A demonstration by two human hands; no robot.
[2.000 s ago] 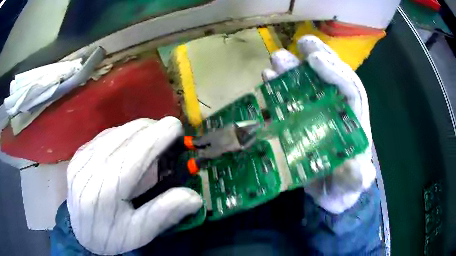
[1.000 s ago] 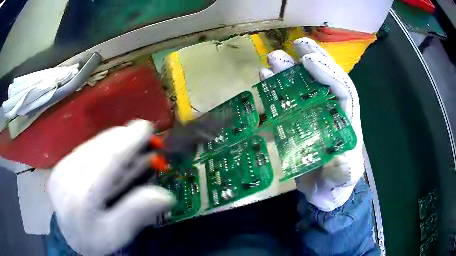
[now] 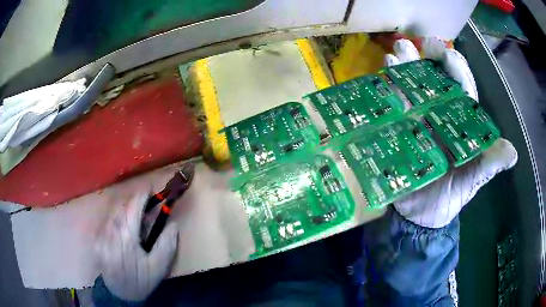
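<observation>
A green PCB panel of small joined boards, dotted with components, is held tilted over the white ledge. My right hand, in a white glove, grips its right end, with fingertips at the top edge and the palm below. My left hand, in a white glove and slightly blurred, holds the side cutters with black and orange handles. The cutter jaws point up and right, apart from the panel.
The red pad lies left of the padded block with yellow edges. Folded white cloths lie at the far left. A yellow-and-red block is partly behind the panel. More boards lie on the dark green conveyor at right.
The panel has moved right, so all its boards now show. My left hand and the cutters have drawn back left and down, away from the panel.
</observation>
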